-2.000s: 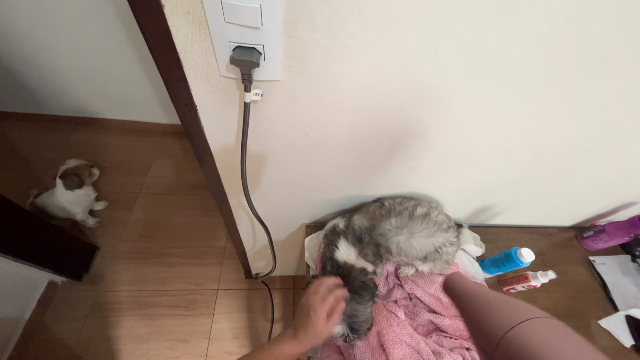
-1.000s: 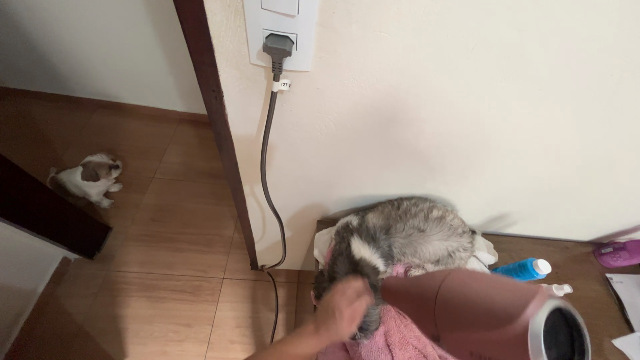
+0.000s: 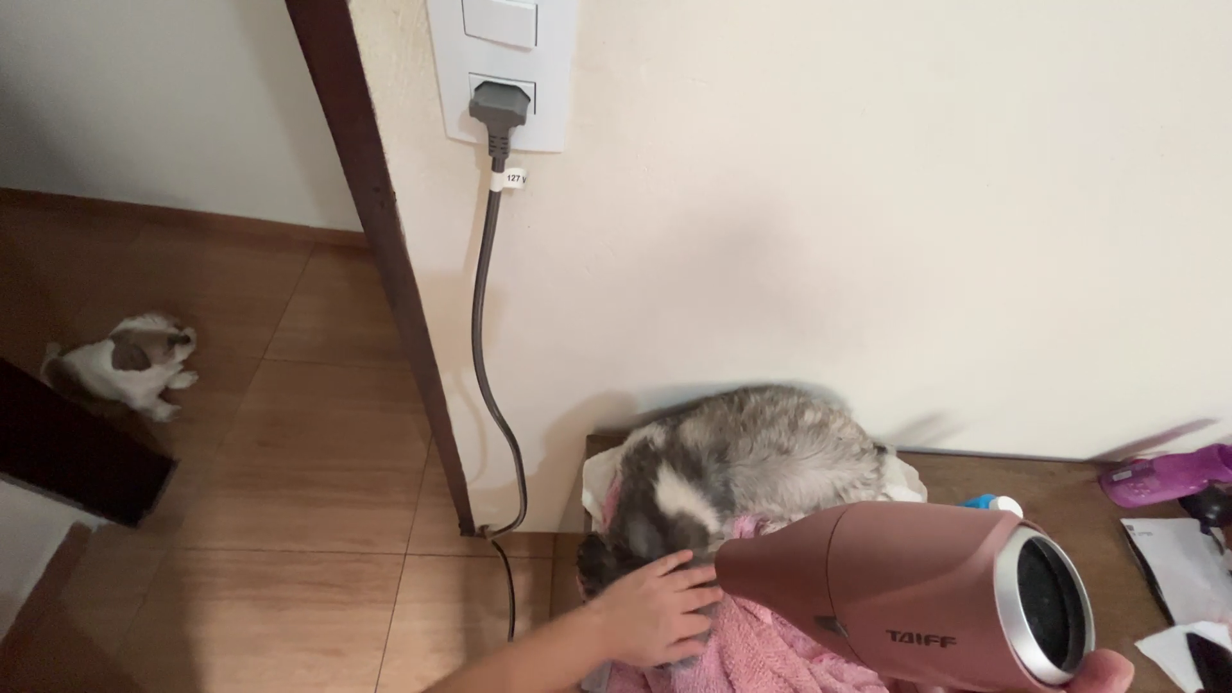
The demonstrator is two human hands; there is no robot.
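Observation:
A grey and white long-haired dog [image 3: 770,457] lies on a pink towel [image 3: 760,654] against the wall. My left hand [image 3: 654,606] rests with spread fingers on the fur near the dog's head. A pink Taiff hair dryer [image 3: 905,587] is in my right hand [image 3: 1102,671], of which only a fingertip shows at the lower right; the rest is hidden behind the dryer. The nozzle points left, close to my left fingers and the dog.
A cord [image 3: 478,327] hangs from a plug [image 3: 500,104] in the wall outlet. On the wooden table [image 3: 1039,481] are a blue bottle [image 3: 980,501], a purple bottle [image 3: 1165,474] and papers [image 3: 1179,568]. A white and brown puppy [image 3: 130,364] is on the tiled floor.
The hair dryer has come into fuller view, its round rear end now showing. My left hand has stayed near the dog's head, its fingers now more spread. The view has shifted left.

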